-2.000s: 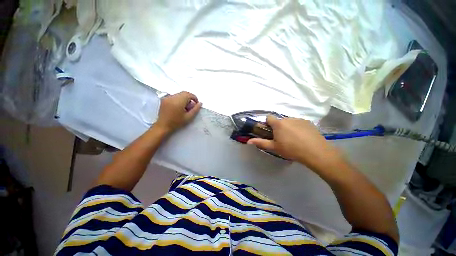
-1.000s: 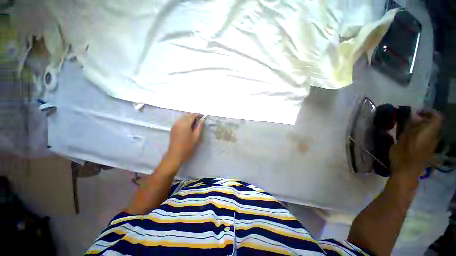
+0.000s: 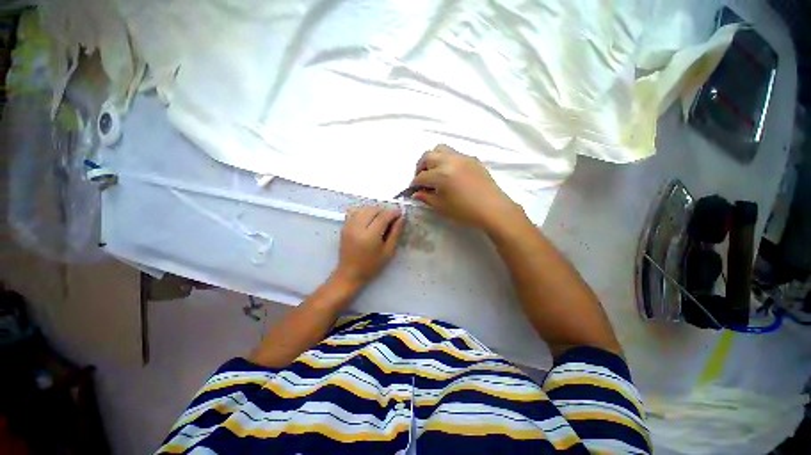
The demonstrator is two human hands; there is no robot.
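A large cream garment panel lies wrinkled over the table, its straight edge towards me. A thin white stay tape runs from the left table edge to my left hand, whose fingertips hold its end at the panel's edge. My right hand is beside it with small dark thread snips between its fingers, the tips at the tape end. The rest of the snips is hidden in the hand. The steam iron stands at the right, untouched.
A dark glossy tray lies at the upper right. A white tape roll is at the left near hanging cream pieces. A blue hose is behind the iron. A crumpled cream pile and a yellow strip are at the lower right.
The iron was let go and now stands at the right. My right hand has come back to the panel's edge with the snips. The tape now stretches to my left hand.
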